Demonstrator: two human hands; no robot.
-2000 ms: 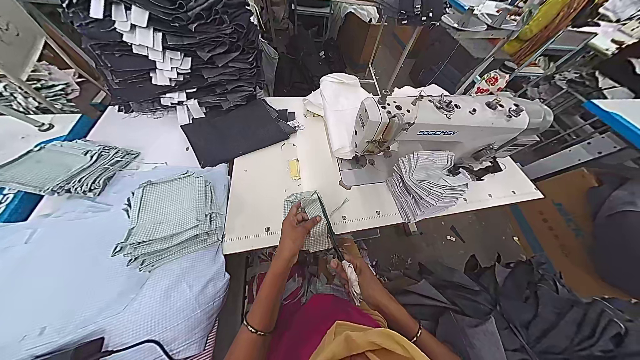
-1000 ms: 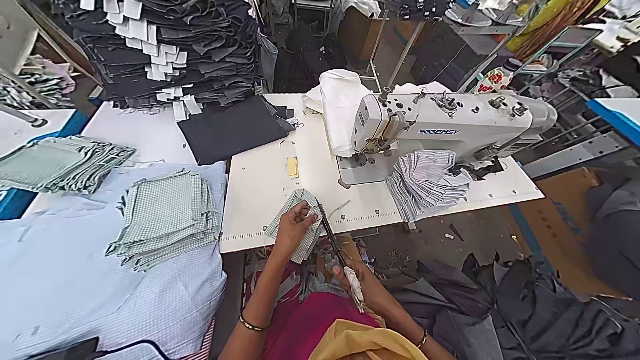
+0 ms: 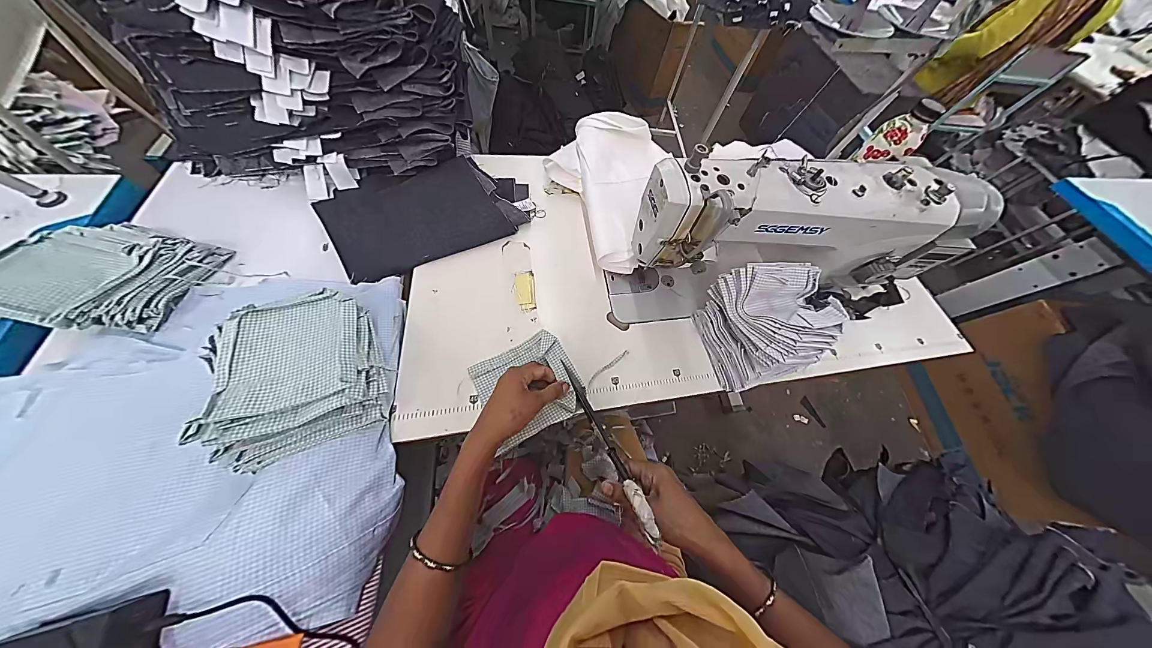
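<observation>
My left hand [image 3: 522,400] pinches a small green checked fabric piece [image 3: 546,351] at the front edge of the white sewing table [image 3: 468,306]. My right hand [image 3: 652,499] grips fabric-wrapped scissors [image 3: 601,432], whose dark blades point up toward the right side of that piece. A cut strip [image 3: 610,364] lies on the table just right of the blades. Left of my hands, a stack of green checked pieces [image 3: 288,364] rests on pale blue cloth [image 3: 117,468]. Another such stack [image 3: 99,270] lies farther left.
A sewing machine [image 3: 810,202] stands at the back right, with striped fabric pieces [image 3: 765,315] before it. White cloth [image 3: 616,180] lies beside its head. Dark folded fabric [image 3: 414,216] and a tall dark garment pile [image 3: 360,81] are at the back left. Dark cloth [image 3: 945,558] heaps at lower right.
The checked piece in my left hand has turned from nearly upright to slanted since the earliest frame. The scissor blades, lower then, now reach up beside it.
</observation>
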